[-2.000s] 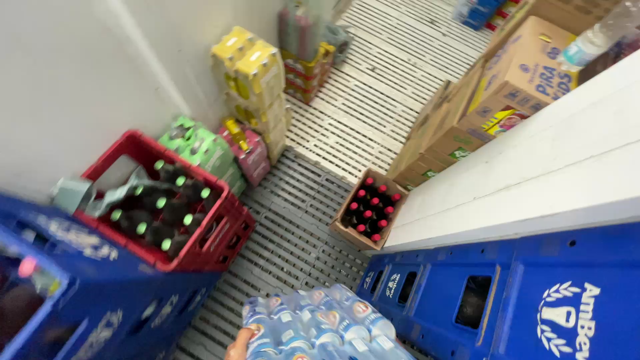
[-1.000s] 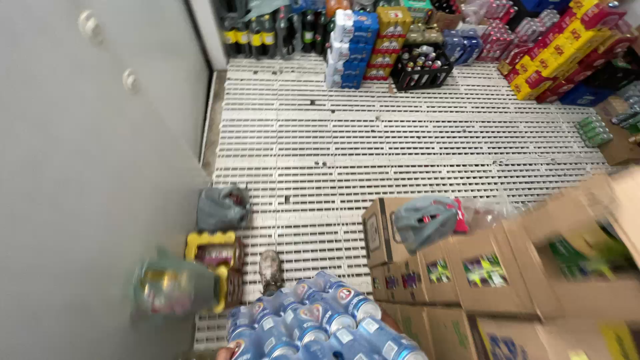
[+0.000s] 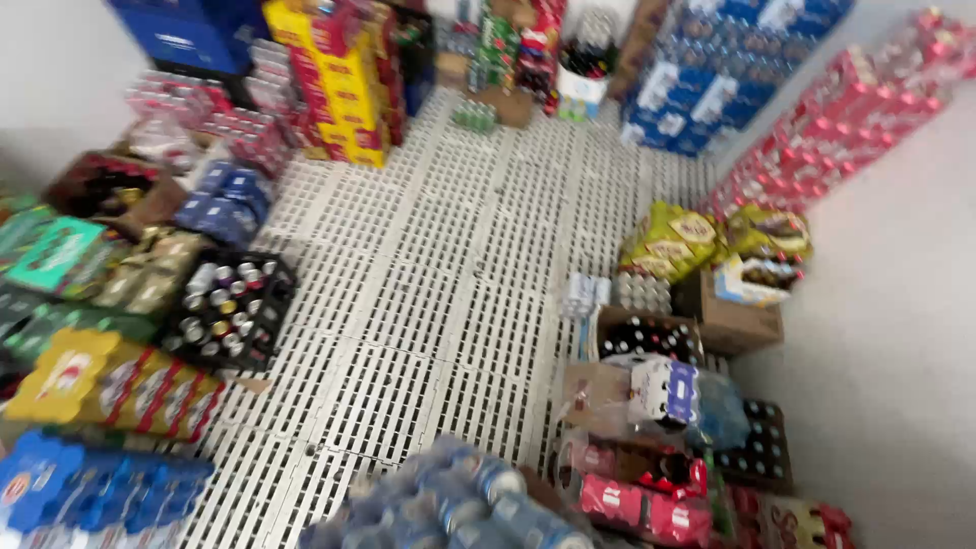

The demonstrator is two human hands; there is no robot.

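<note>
A shrink-wrapped pack of blue and white cans (image 3: 450,503) shows at the bottom centre of the head view, blurred and cut off by the frame's edge. It is above the slatted white floor (image 3: 412,305). Neither my left hand nor my right hand can be seen now, so how the pack is held is hidden. Left of it are a pack of blue cans (image 3: 99,488) and a yellow and red can pack (image 3: 114,389). To its right lies a pink-red wrapped pack (image 3: 644,511).
On the left stand a black crate of cans (image 3: 229,309) and a yellow and red stack (image 3: 343,84). Along the right are a box of bottles (image 3: 648,335), yellow-green bags (image 3: 671,240) and a pink-red can stack (image 3: 831,130). Tall blue can packs (image 3: 694,76) rise at the back.
The view has swung and moved farther into the storage room. The blue and white can pack stays at the bottom of the view. Fingers at its left edge, seen earlier, no longer show.
</note>
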